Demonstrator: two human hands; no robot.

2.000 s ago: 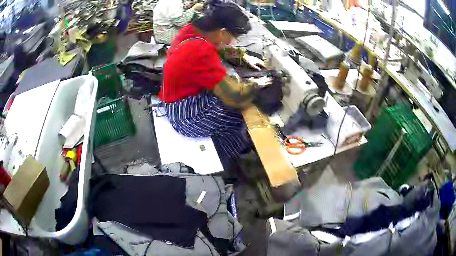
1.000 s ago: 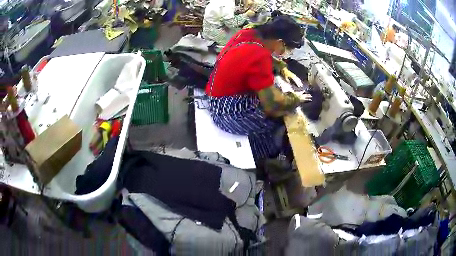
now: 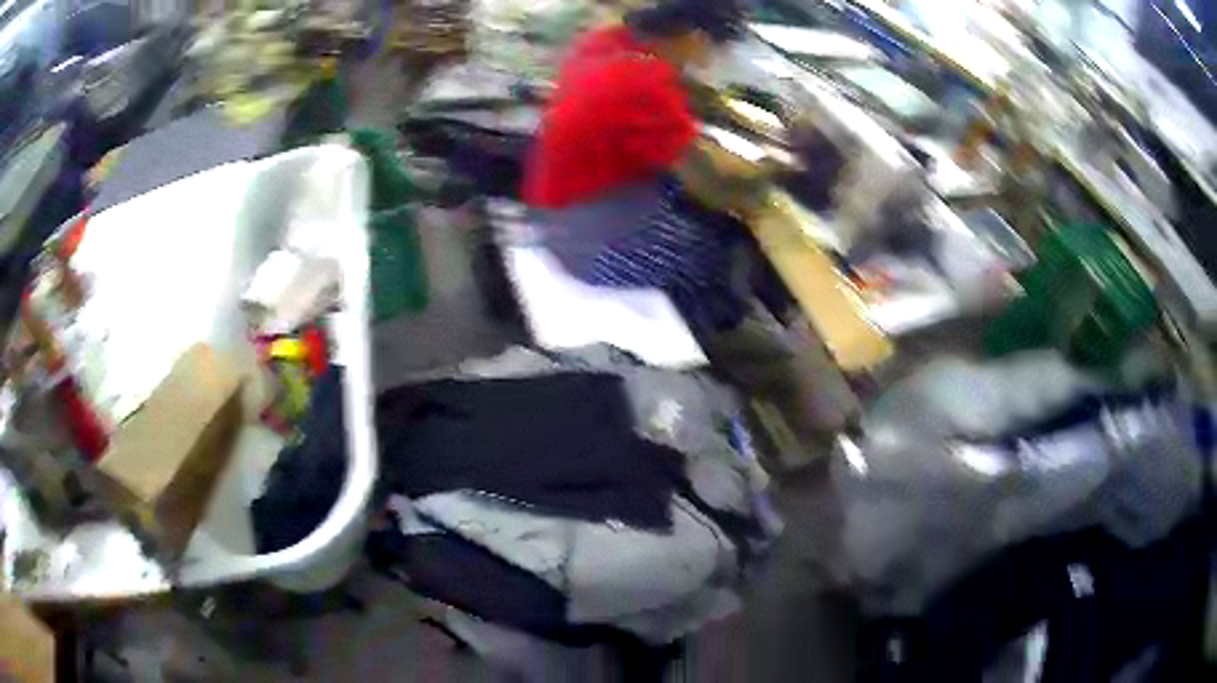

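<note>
Neither of my hands is in the picture. The view is blurred. Nearest in front of me lies a heap of garment pieces, with a flat navy panel (image 3: 521, 434) on top and grey panels (image 3: 641, 567) under and around it. A second heap of grey garment pieces (image 3: 934, 467) stands at the right, with dark navy cloth at its lower side.
A white tub (image 3: 358, 440) at the left holds dark cloth and red and yellow items; a cardboard box (image 3: 174, 427) stands by it. A person in red (image 3: 607, 120) sits at a sewing machine beyond. Green crates (image 3: 1074, 294) stand at right and behind the tub.
The view has shifted and blurred. Since a second ago the seated person and bench appear higher in the picture, and more of the right heap's dark lower side shows. No hand has appeared.
</note>
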